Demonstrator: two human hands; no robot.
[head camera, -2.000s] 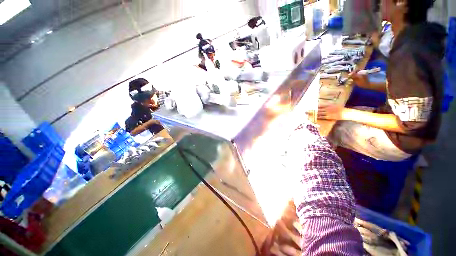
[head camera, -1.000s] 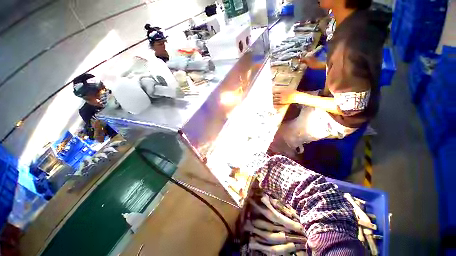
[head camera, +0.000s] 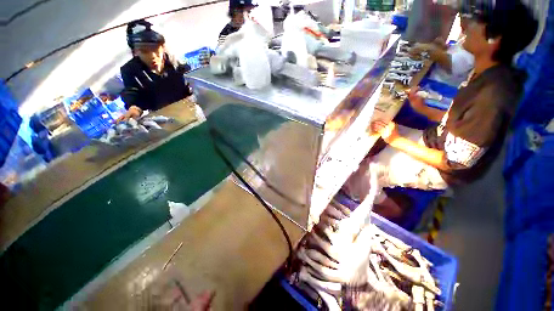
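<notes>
Many long pale unfinished bodies (head camera: 404, 266) lie jumbled in the blue bin (head camera: 448, 282) at the lower right. A pale, blurred, glare-washed shape (head camera: 359, 246) stands over the middle of the bin; I cannot tell whether my right hand is in it. Blurred patterned cloth, perhaps my right sleeve, shows below it at the bottom edge. Bare blurred fingers, seemingly my left hand (head camera: 193, 299), show low on the tan bench (head camera: 225, 255), cut off by the bottom edge. A short dark line shows beside them; whether it is held is unclear.
A thin stick (head camera: 173, 256) lies on the bench. A black cable (head camera: 261, 197) loops down before the clear-sided box (head camera: 276, 164), which has white bags on top. The green conveyor (head camera: 146, 182) runs at left. A person (head camera: 480, 115) sits at right; others work beyond.
The checked sleeve has drawn back from the box's right side towards the bottom edge, uncovering more of the bin. Blurred fingers now show at the bottom of the bench. The camera view has shifted.
</notes>
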